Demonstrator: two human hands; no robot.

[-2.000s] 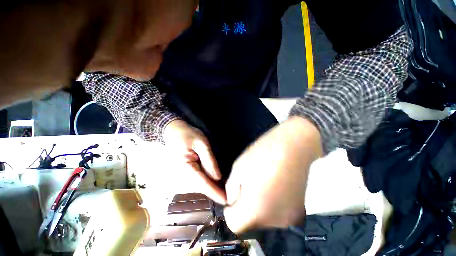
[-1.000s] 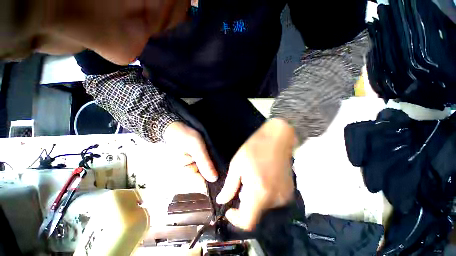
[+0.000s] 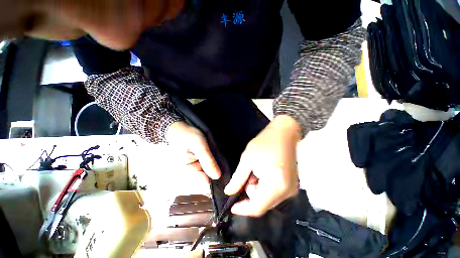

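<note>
Black cloth (image 3: 233, 118) runs from the wearer's lap to the dark metal presser foot area (image 3: 221, 229) at the bottom centre. My right hand (image 3: 194, 148), on the picture's left, grips the cloth's edge with thumb and fingers. My left hand (image 3: 267, 169), on the picture's right, pinches a narrow folded part of it just above the foot. The fingertips of both hands are close together but apart. A black piece with a pale zip line (image 3: 319, 230) lies to the right of the foot. The needle cannot be made out.
Red-handled snips (image 3: 64, 194) lie at left beside the cream machine head (image 3: 118, 227), below dark thread ends (image 3: 65, 158). A crumpled black heap (image 3: 403, 151) lies right, a layered black stack (image 3: 408, 50) upper right. Part of a face blurs the top left.
My left hand has moved up and right from the presser foot, then settled with its fingers pinching the cloth. The zipped piece has shifted and turned. My right hand has hardly moved.
</note>
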